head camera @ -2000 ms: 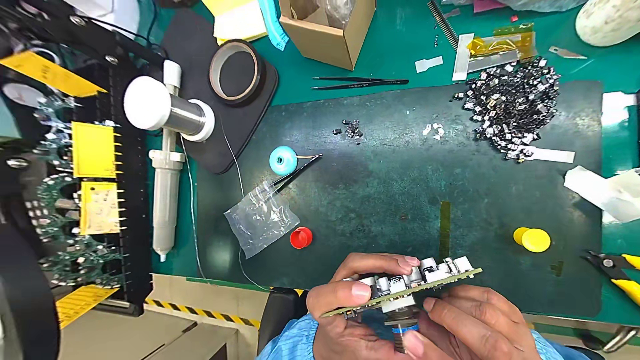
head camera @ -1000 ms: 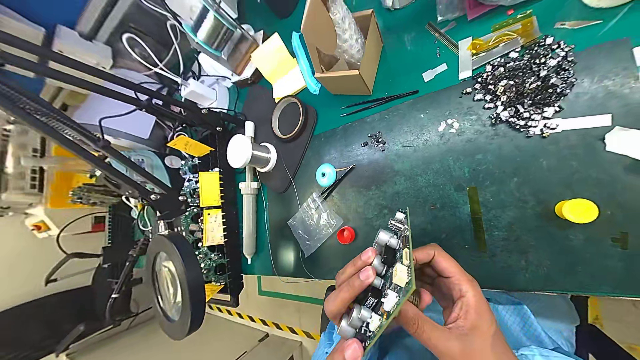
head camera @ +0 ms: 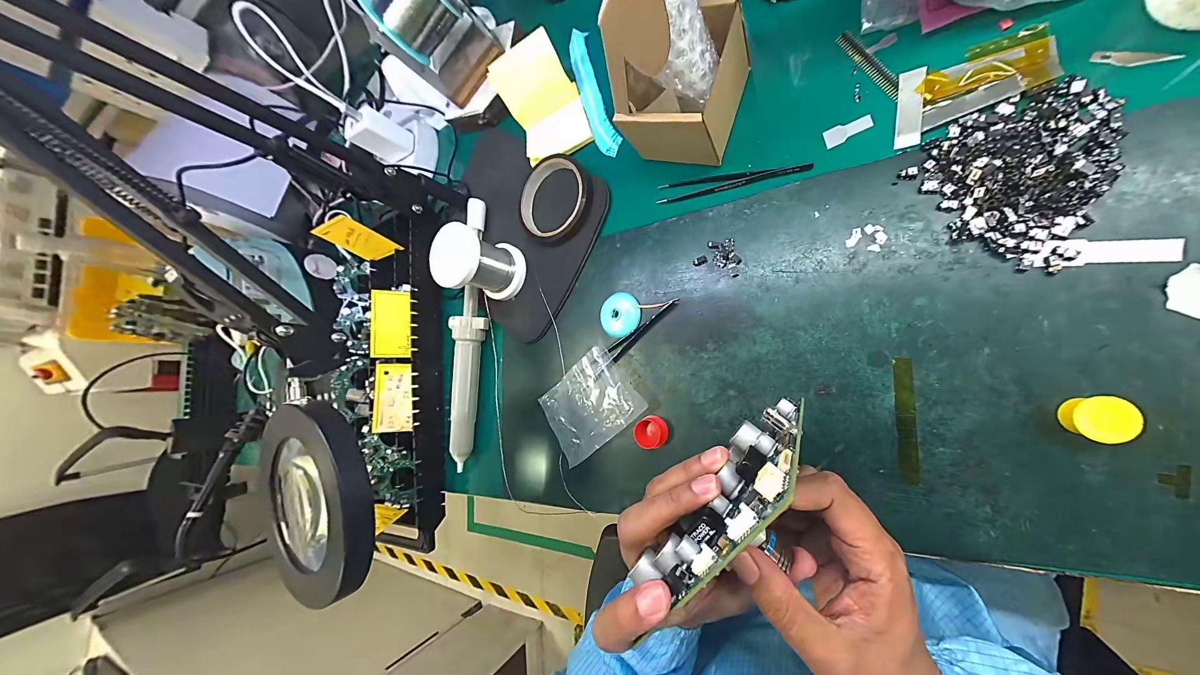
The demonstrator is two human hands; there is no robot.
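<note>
A green circuit board (head camera: 750, 506), crowded with silver cylindrical capacitors, white connectors and black parts, is held tilted above the bench's front edge. My left hand (head camera: 661, 534) grips its left side and lower end, fingertips against the capacitors. My right hand (head camera: 834, 572) is behind the board's right side, thumb and fingers closed around a small part with blue on it at the underside; whether that part is fixed to the board I cannot tell. A red cap (head camera: 651, 432) and a clear plastic bag (head camera: 592, 405) lie on the mat beyond my left hand.
Black tweezers (head camera: 736, 182), a heap of small black parts (head camera: 1031, 169), a cardboard box (head camera: 689, 112) and a yellow-lidded container (head camera: 1106, 419) are on the bench. To the left stand a solder wire spool (head camera: 478, 265), a rack of boards (head camera: 392, 375) and a ring magnifier (head camera: 314, 506).
The board was nearly level two seconds ago and is now steeply tilted, its component side facing left. Both hands have turned with it. The view has swung left.
</note>
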